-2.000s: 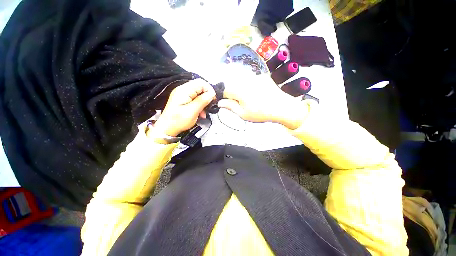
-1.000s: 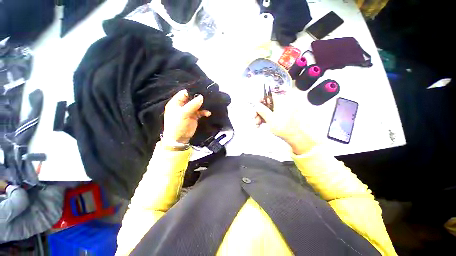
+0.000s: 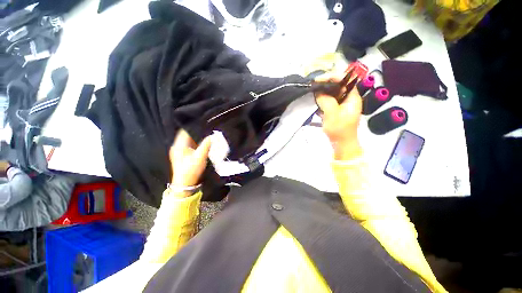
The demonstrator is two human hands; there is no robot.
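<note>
The dark garment [image 3: 171, 74] with tiny light specks lies heaped on the white table, left of centre. A part of it is stretched to the right, with a pale line along it. My right hand [image 3: 337, 103] grips the end of this stretched part; slim dark snips [image 3: 350, 86] also show in its fingers. My left hand [image 3: 189, 160] is at the garment's near side, its thumb and fingers on the cloth beside a white piece [image 3: 218, 150]. No needle or button can be made out.
Black thread cones with pink ends [image 3: 388, 120], a lit smartphone [image 3: 404, 157], a maroon pouch [image 3: 413, 78] and a dark phone [image 3: 400, 44] lie at the right. A red packet [image 3: 358, 69] is behind my right hand. Red [image 3: 94, 203] and blue [image 3: 94, 246] stools stand lower left. A person's sleeve [image 3: 20, 186] shows far left.
My right hand has moved from beside the dish up and right and has taken hold of the garment, pulling it rightward. My left hand has moved down and left. The view has shifted.
</note>
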